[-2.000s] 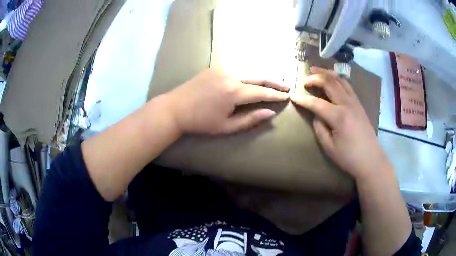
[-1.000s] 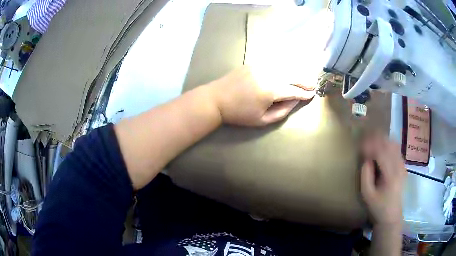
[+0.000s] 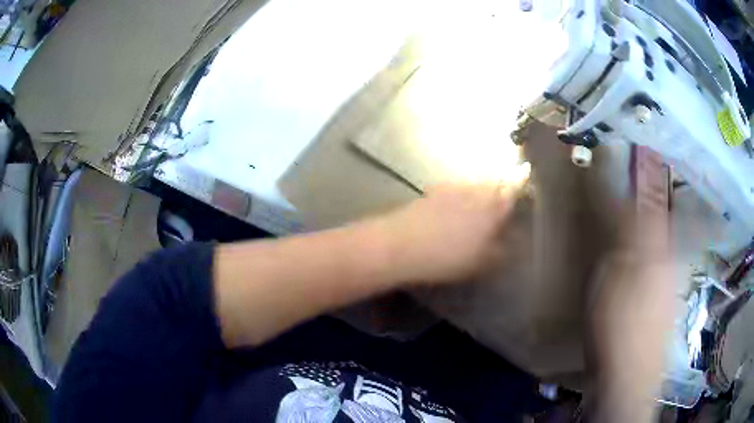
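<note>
The khaki-brown garment panel (image 3: 331, 169) lies on the white table and hangs over the front edge. A smaller brown piece (image 3: 384, 124) lies on it, partly lost in lamp glare. The sewing machine head (image 3: 591, 74) is at the upper right, with the presser foot area (image 3: 522, 128) beside the glare. My left hand (image 3: 463, 231) is blurred and lies on the panel just below the presser foot; its fingers are not clear. My right hand (image 3: 632, 289) is strongly blurred at the panel's right side; its fingers and any hold cannot be made out.
A stack of cut brown panels (image 3: 99, 74) stands at the upper left. Cloth pieces (image 3: 99, 240) hang at the far left. The red-edged block (image 3: 651, 178) is right of the needle, partly hidden. Thread scraps (image 3: 132, 157) lie near the table's left edge.
The panel has turned, its small piece's edge now slanting. My left hand has moved down from the presser foot. My right hand stays at the right, blurred. The view has shifted.
</note>
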